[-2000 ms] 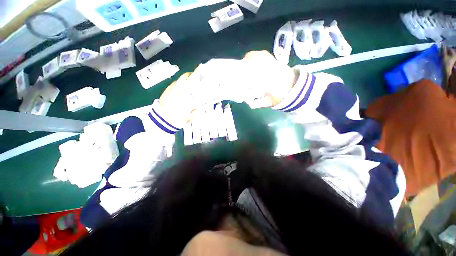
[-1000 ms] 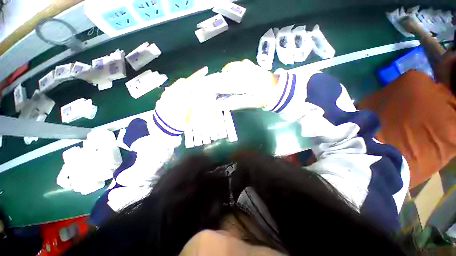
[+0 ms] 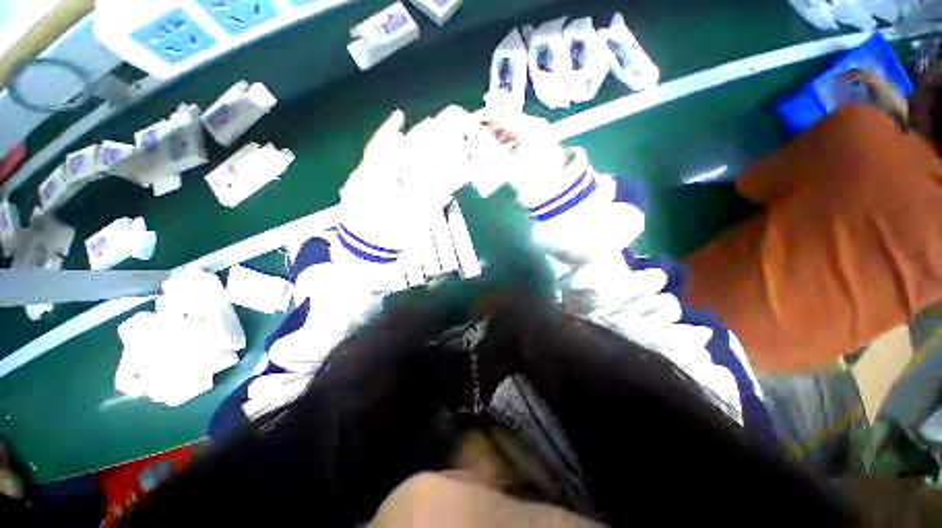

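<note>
My left hand [image 3: 377, 186] and my right hand [image 3: 527, 150] are close together over the green surface, washed out by glare. A white item [image 3: 449, 150], seemingly a carton, lies between them; its details are lost in the brightness. The right fingers curl at its right side. The left hand is beside it, and its grip cannot be told. A row of narrow white cartons [image 3: 444, 248] stands just below the hands, its left part hidden by my left sleeve.
White cartons [image 3: 248, 173] lie on the belt at left. Several bagged products [image 3: 566, 62] lie beyond the pale rail [image 3: 713, 72]. A white pile [image 3: 181, 335] is at left near a slanting grey bar [image 3: 83, 287]. A neighbour in orange reaches into a blue bin [image 3: 847, 83].
The view has shifted, so the belt items sit further left and higher. My right hand has drawn up and its fingers now show. A white carton shows beside the left pile. The neighbour's hand is at the blue bin.
</note>
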